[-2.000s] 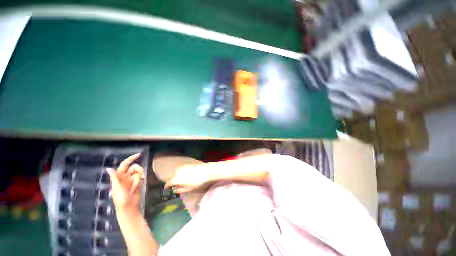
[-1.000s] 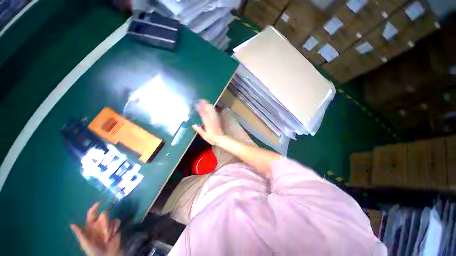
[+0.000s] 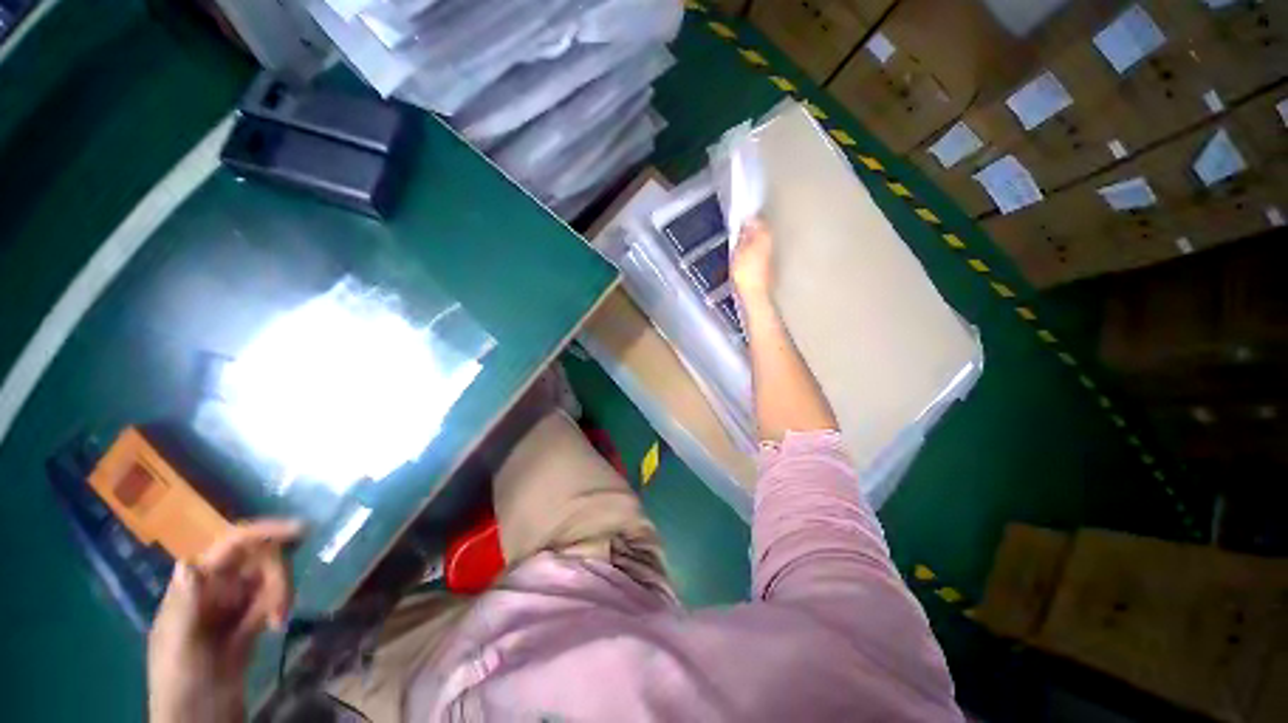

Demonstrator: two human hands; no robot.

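A beige board [image 3: 862,304] lies over a stack of trays on the right. My right hand [image 3: 753,264] grips its left edge, where a milky translucent sheet [image 3: 744,177] folds up. Dark housings [image 3: 702,236] in a tray show beside that edge. My left hand [image 3: 233,586] hovers over the near end of the orange jig [image 3: 153,494], fingers apart, with nothing visible in it. The hand hides that end of the jig.
Dark parts [image 3: 85,530] lie left of the jig. Glossy clear film [image 3: 346,389] glares at mid-bench. A black ridged block [image 3: 314,146] stands at the far edge. Wrapped trays [image 3: 544,92] are stacked beyond the bench. Cartons [image 3: 1130,134] stand behind the yellow-black floor tape.
The view has turned right. My right hand has moved from the bench edge to the board, whose left edge has shifted and uncovers housings. My left hand is now at the jig.
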